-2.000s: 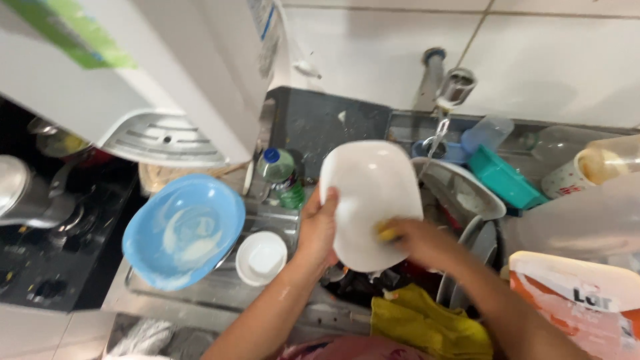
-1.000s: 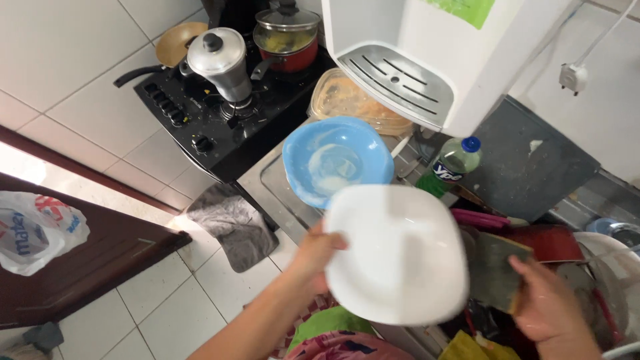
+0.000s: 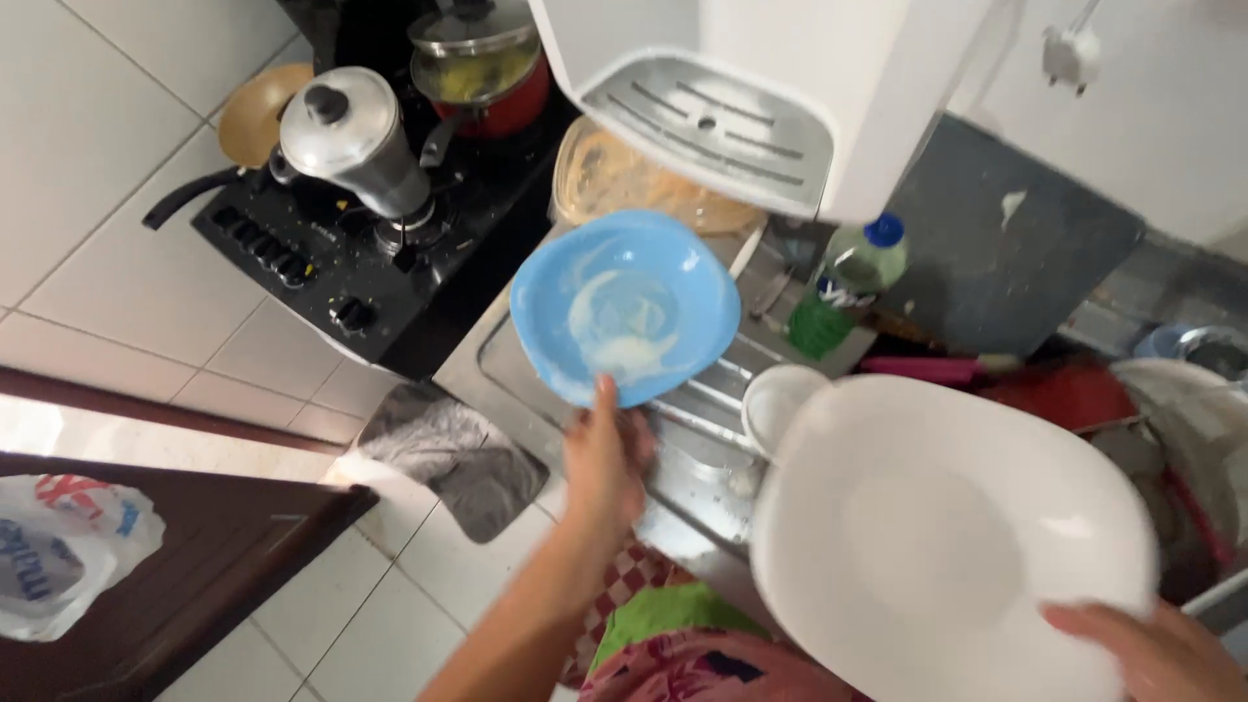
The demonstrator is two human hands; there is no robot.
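My left hand (image 3: 606, 453) grips the near rim of a light blue plastic bowl (image 3: 624, 302), thumb on top; the bowl has whitish residue inside. My right hand (image 3: 1136, 639) holds a white square-rounded plate (image 3: 936, 526) by its lower right rim, its fingers mostly hidden under it. Partly behind the plate's upper left edge sits a small white bowl (image 3: 780, 405) on the ribbed steel drainboard (image 3: 682, 478). A bottle of green dish soap with a blue cap (image 3: 843, 283) stands just beyond.
A black gas cooktop (image 3: 322, 263) at left bears an aluminium pressure cooker (image 3: 351, 141) and a red pot (image 3: 487, 93). A lidded plastic container (image 3: 595, 175) sits below the white dispenser's drip tray (image 3: 712, 127). Red and pink dishes (image 3: 1053, 395) fill the sink area at right.
The white plate has gone from my left hand to my right and moved to the right. My left hand has taken hold of the blue bowl. The green scrubbing pad is no longer visible.
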